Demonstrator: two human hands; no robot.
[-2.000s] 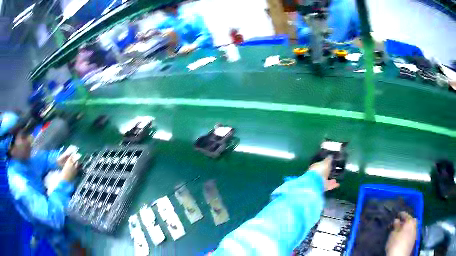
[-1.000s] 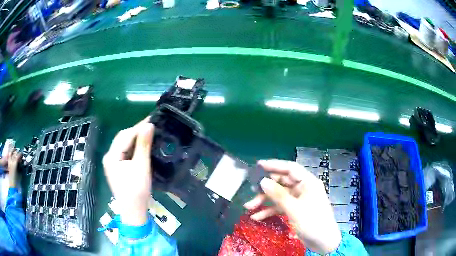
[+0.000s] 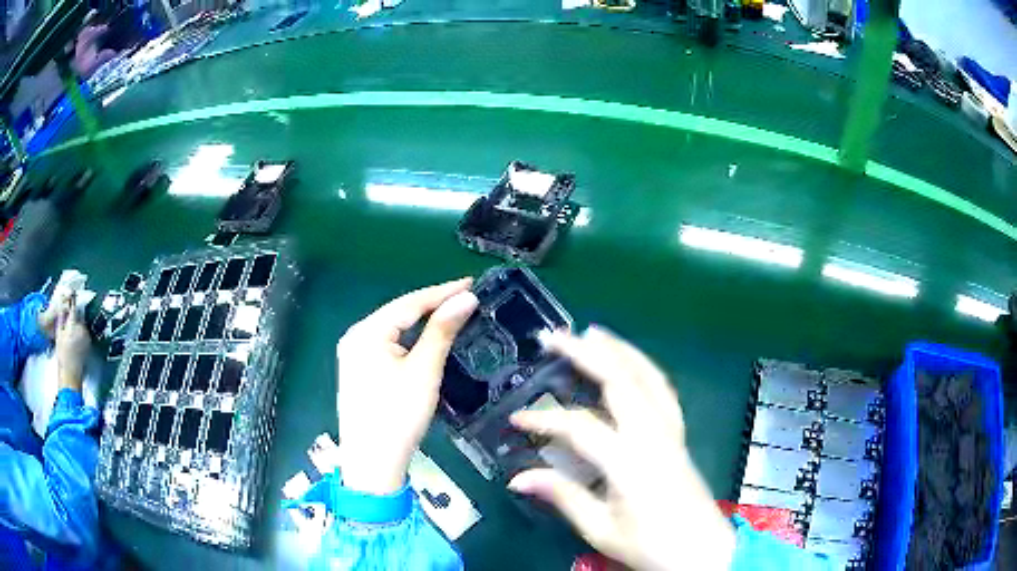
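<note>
My left hand (image 3: 390, 368) grips the upper left edge of an open black device housing (image 3: 502, 363), held tilted over the bench. The half nearer the top has a round ring and square recesses. My right hand (image 3: 630, 446) is blurred, with its fingers spread over the housing's lower right half. These fingers hide much of that half, and I cannot tell whether they hold anything. Silvery plates (image 3: 777, 437) lie in a grid on the right. Small dark pieces (image 3: 953, 468) fill the blue bin (image 3: 899, 452).
Red bubble bag (image 3: 769, 519) lies partly behind my right hand. Blister trays (image 3: 190, 385) stand left. Loose pale plates (image 3: 446, 502) lie beyond my left wrist. Open black housings (image 3: 519, 212) sit farther back. Another person's hands (image 3: 69, 323) are at the left edge.
The view has shifted left. The held housing is turned and tilted differently. My right hand has moved from beside the pale rectangle onto the housing; the dark piece at its fingertips is no longer discernible.
</note>
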